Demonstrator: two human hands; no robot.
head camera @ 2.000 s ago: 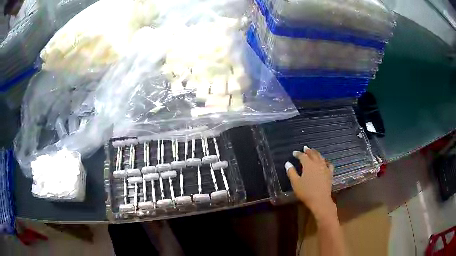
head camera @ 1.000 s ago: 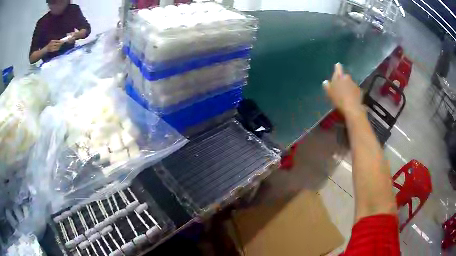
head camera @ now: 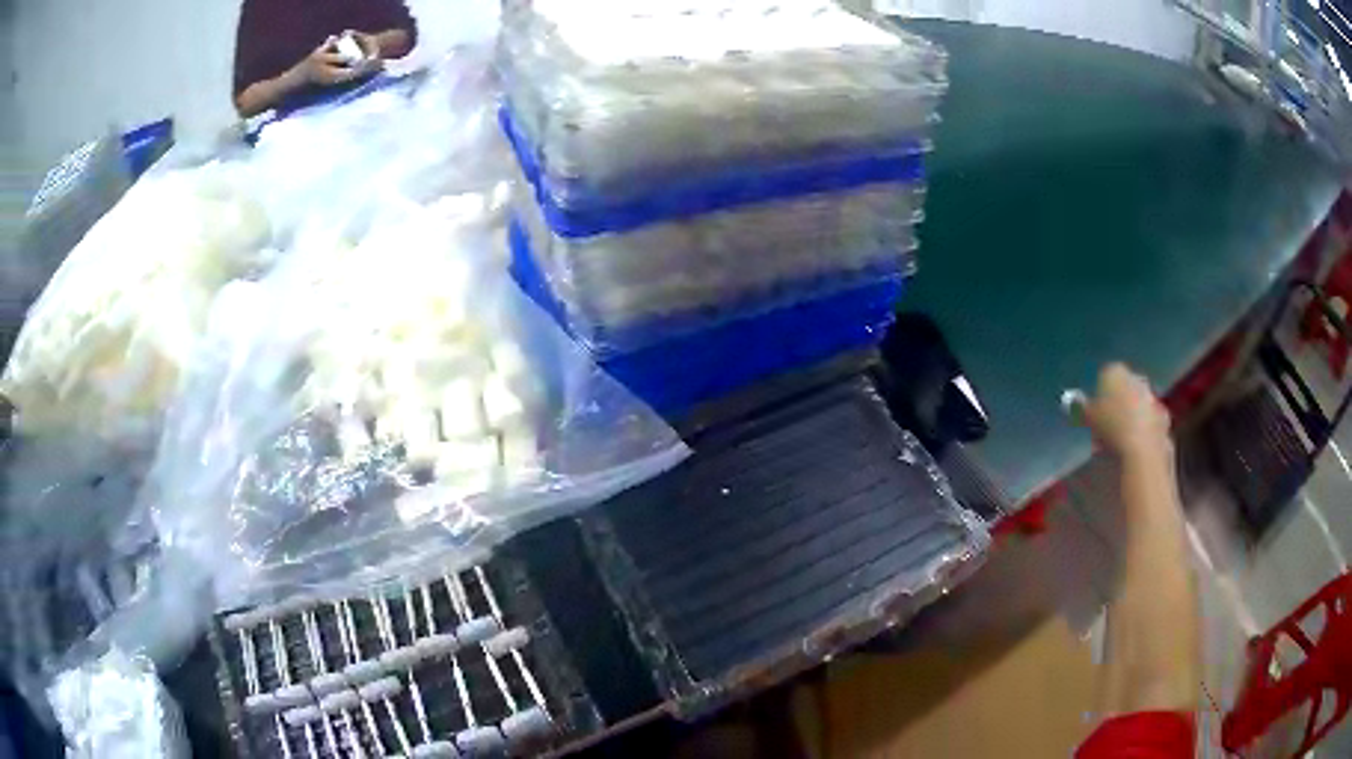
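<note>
The near clear tray (head camera: 571, 653) holds rows of stemmed parts (head camera: 430, 650) with grey-white ends, at the lower left. An empty ribbed tray (head camera: 786, 519) lies to its right, at the table edge. My right hand (head camera: 1122, 411) is at the right, past the ribbed tray and near the table's front edge, touching neither tray. It is blurred, with a white covering on a fingertip. Whether its fingers hold anything cannot be told. My left hand is not in view.
Poly bags with cream pieces (head camera: 475, 423) lie behind the near tray. Tall clear and blue stacked trays (head camera: 727, 193) stand behind the ribbed tray. A black object (head camera: 931, 383) lies beside them. A white stack (head camera: 116, 712) is lower left. A person (head camera: 319, 45) is opposite. A red stool (head camera: 1305, 667) stands right.
My right hand has left the ribbed tray and gone out to the right, then come back lower, nearer the table edge. The view has swung right, then partly back left.
</note>
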